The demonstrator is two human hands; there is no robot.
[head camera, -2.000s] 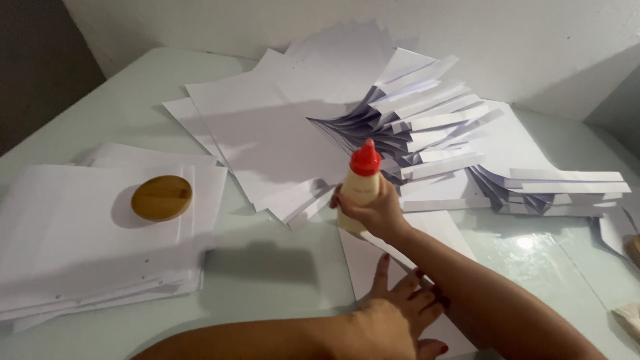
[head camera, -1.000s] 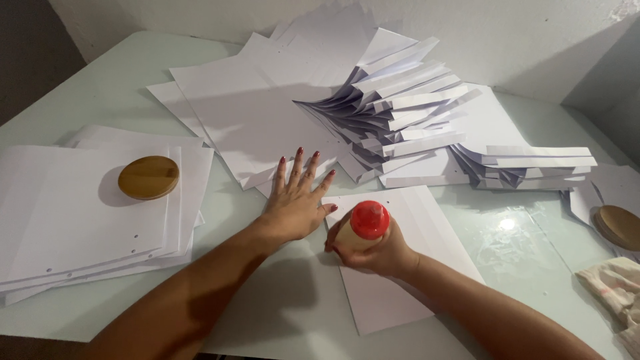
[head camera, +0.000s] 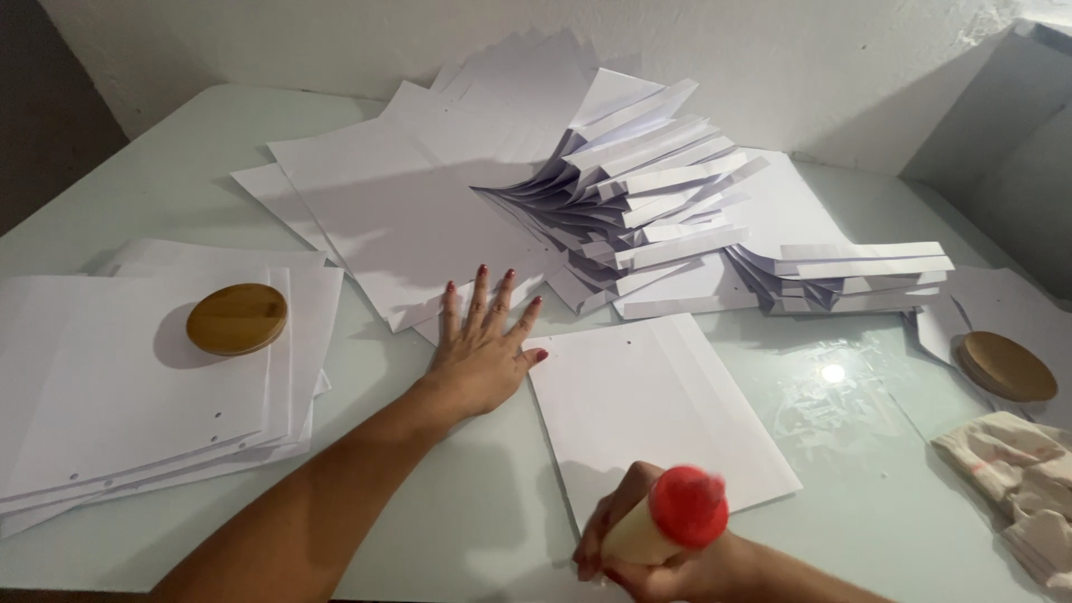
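Observation:
My right hand (head camera: 628,536) grips a squeeze bottle (head camera: 666,519) with a red cap and pale yellowish body, over the near edge of a folded white paper piece (head camera: 645,402). That piece lies flat on the glass-topped table, with a small hole near its far edge. My left hand (head camera: 481,360) is spread palm down, fingers apart, at the near edge of the fanned white sheets (head camera: 402,201). Its thumb reaches the far left corner of the folded piece. The bottle's tip is blurred.
Left, a stack of punched white papers (head camera: 126,352) bears a round brown disc (head camera: 237,319). Folded papers with bent flaps (head camera: 653,193) pile up at the back, beside a smaller flapped stack (head camera: 863,272). Another brown disc (head camera: 1005,366) and a crumpled cloth (head camera: 1013,486) lie at right, near the wall.
My right hand has moved toward the near edge with the bottle. My left hand, earlier on the folded paper, now rests by the fanned sheets.

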